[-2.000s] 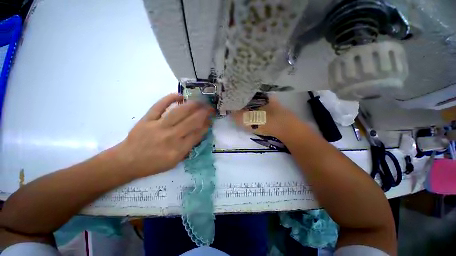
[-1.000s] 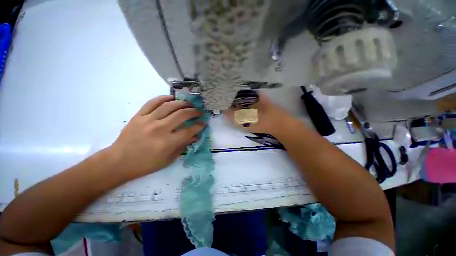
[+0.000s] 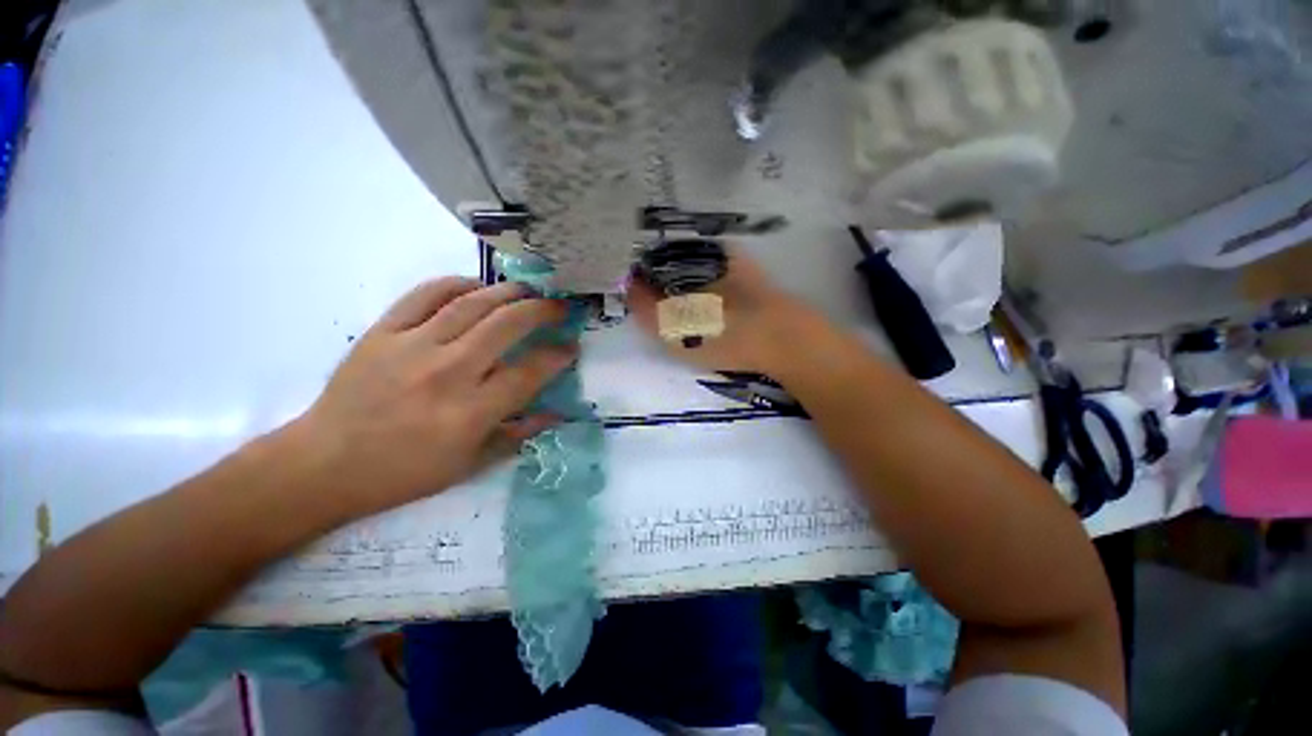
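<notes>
The sea-green fabric strip [image 3: 556, 532] runs from under the sewing machine head [image 3: 604, 130] over the table's front edge, its lower end hanging down. My left hand [image 3: 439, 367] lies on the strip just in front of the needle area, fingertips on the fabric. My right hand [image 3: 720, 324] is behind the small cream knob [image 3: 691, 316], right of the needle area; its fingertips are partly hidden by the knob and machine, so its hold cannot be told. The presser foot and needle are mostly hidden by the machine head and my left fingers.
Thread snips [image 3: 755, 393] lie by my right wrist. A black screwdriver [image 3: 904, 309], white wad [image 3: 950, 273] and scissors [image 3: 1086, 439] lie to the right. A pink object [image 3: 1266, 466] is at the far right. Green ruffled pieces [image 3: 885, 626] hang below the table edge [image 3: 676, 582].
The strip has advanced toward the machine, and its hanging end is a little higher. The view has shifted, so the machine head appears further left. Both hands stay near the needle area.
</notes>
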